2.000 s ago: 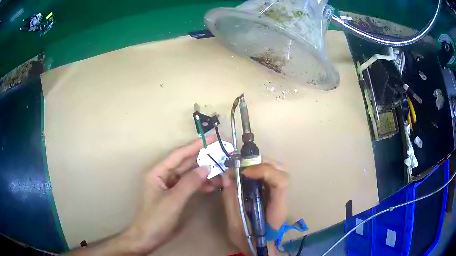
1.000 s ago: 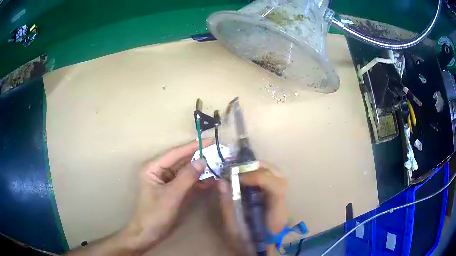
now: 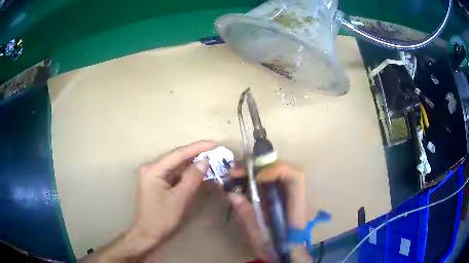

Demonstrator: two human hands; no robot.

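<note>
My left hand [image 3: 175,185] holds the white board [image 3: 220,158] between thumb and fingers over the tan sheet. My right hand [image 3: 288,198] holds the soldering iron [image 3: 263,149], its tip pointing up and away from the board. The curved silvery solder feed tube [image 3: 241,115] runs along the iron. The black plug pin assembly [image 3: 235,186] is at my right fingertips, just below the board, blurred and partly hidden. A pale wire crosses the board.
The clear fume hood [image 3: 308,56] hangs over the sheet's back right, with solder scraps below it. The iron stand with tray [image 3: 398,128] is at right, blue crates [image 3: 396,236] at lower right. A green conveyor belt [image 3: 128,31] runs behind, carrying a unit at far left.
The plug pin assembly has moved from beyond the board to the near side, by my right fingertips. The iron and right hand have shifted slightly right. My left hand still holds the board.
</note>
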